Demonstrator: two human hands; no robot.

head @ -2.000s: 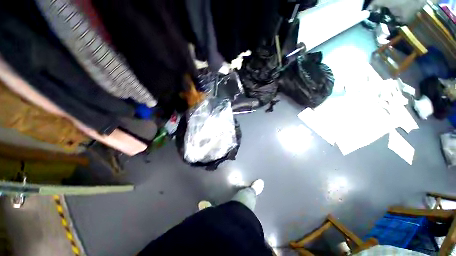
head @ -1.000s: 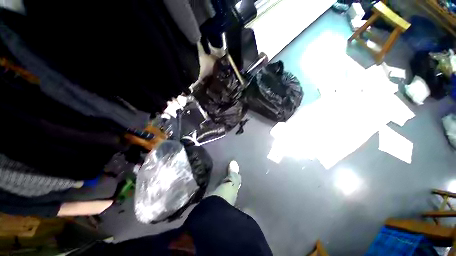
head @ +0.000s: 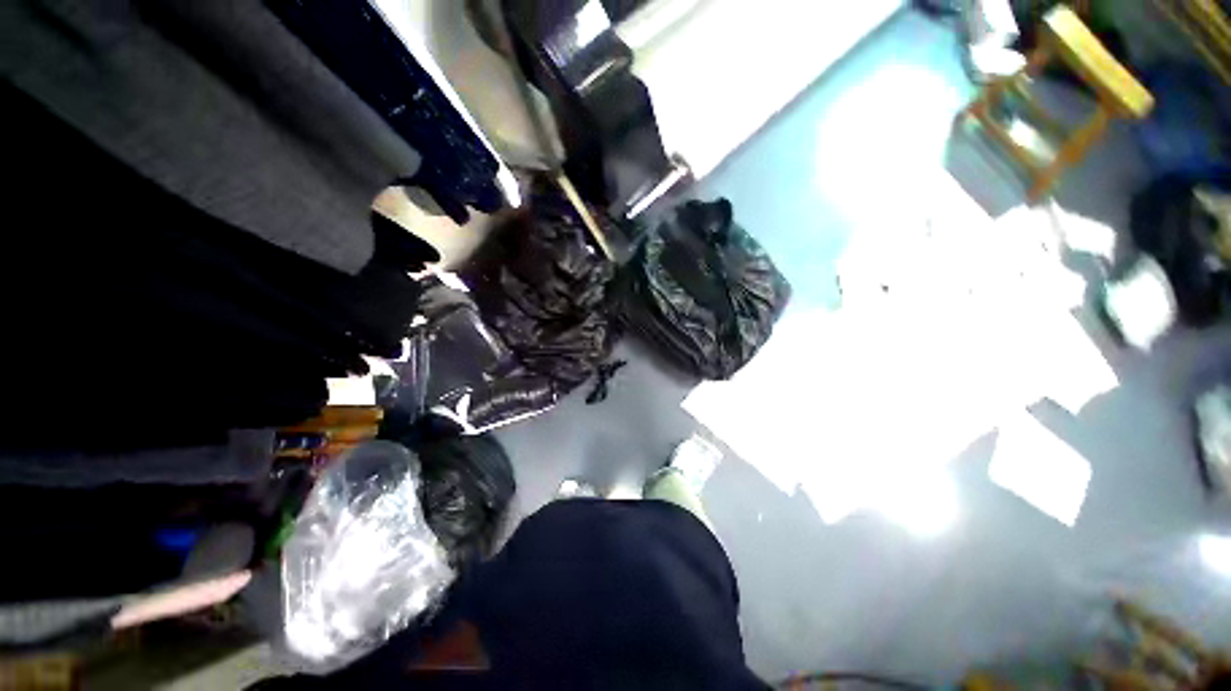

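Note:
Neither my left hand nor my right hand shows in the picture. Nearest in front of me, several shiny black plastic bags stand on the grey floor. One crinkled black bag (head: pixel 716 290) stands beside the white paper sheets, and another black bag (head: pixel 551 290) touches it on the left. A clear plastic bag (head: pixel 358 554) lies at the lower left against a smaller black bag (head: pixel 466 493). A small dark scrap (head: pixel 605 381) lies on the floor below the bags.
Dark hanging garments (head: pixel 176 270) fill the left side. White paper sheets (head: pixel 932 365) spread over the floor at the right. A long machine with white paper (head: pixel 756 81) is at the top. A wooden stool (head: pixel 1060 108) stands upper right. My dark clothing and shoes show at the bottom.
The view has moved forward and turned towards the black bags. The clear bag has shifted to the lower left of the picture. Both my shoes now show near the middle.

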